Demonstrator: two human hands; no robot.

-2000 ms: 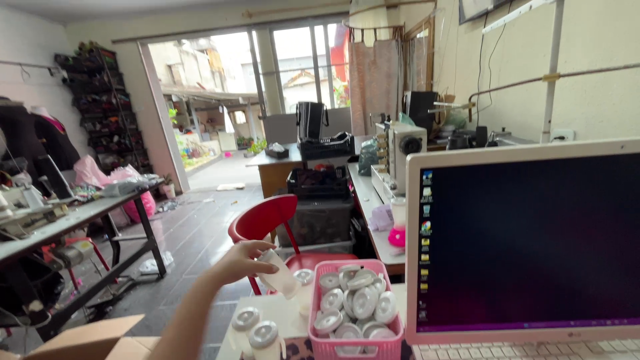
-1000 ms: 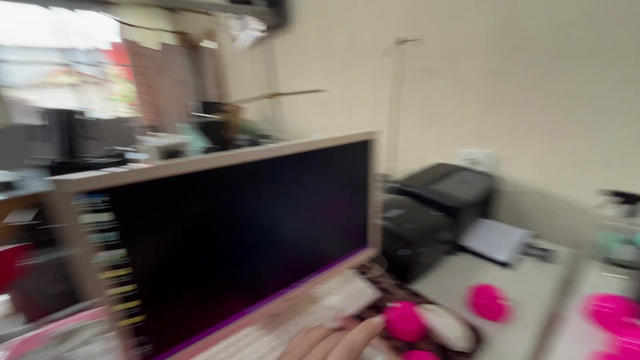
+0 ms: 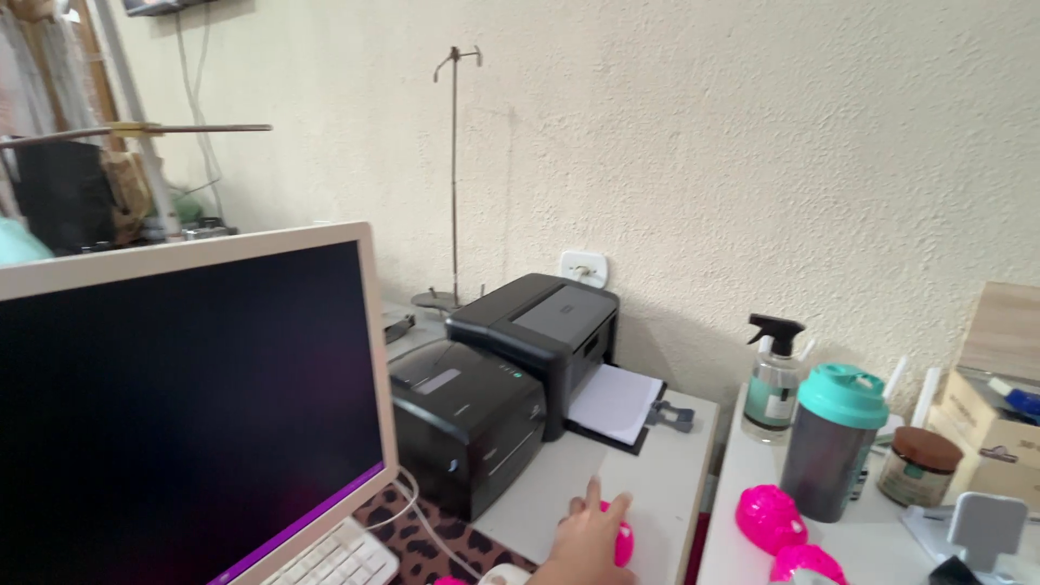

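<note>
My right hand (image 3: 589, 532) is at the bottom centre, its fingers spread over a bright pink rounded object (image 3: 623, 543) on the white table. Part of the object shows between and to the right of the fingers; whether they touch it is unclear. Just left of the wrist lies a white mouse (image 3: 505, 575) on a leopard-print mat (image 3: 431, 524), with a bit of another pink object (image 3: 449, 581) at the frame's lower edge. My left hand is out of view.
A monitor (image 3: 378, 349) and white keyboard (image 3: 337, 561) stand left. Two black printers (image 3: 467, 422) (image 3: 532, 325) are behind my hand. At right are more pink objects (image 3: 770, 518), a teal-lidded cup (image 3: 837, 447), a spray bottle (image 3: 772, 382), a jar (image 3: 920, 467) and a phone stand (image 3: 987, 528).
The view has swung right, away from the pink basket. My left hand, earlier holding a translucent container, is out of sight. My right hand is now over the pink object on the white table.
</note>
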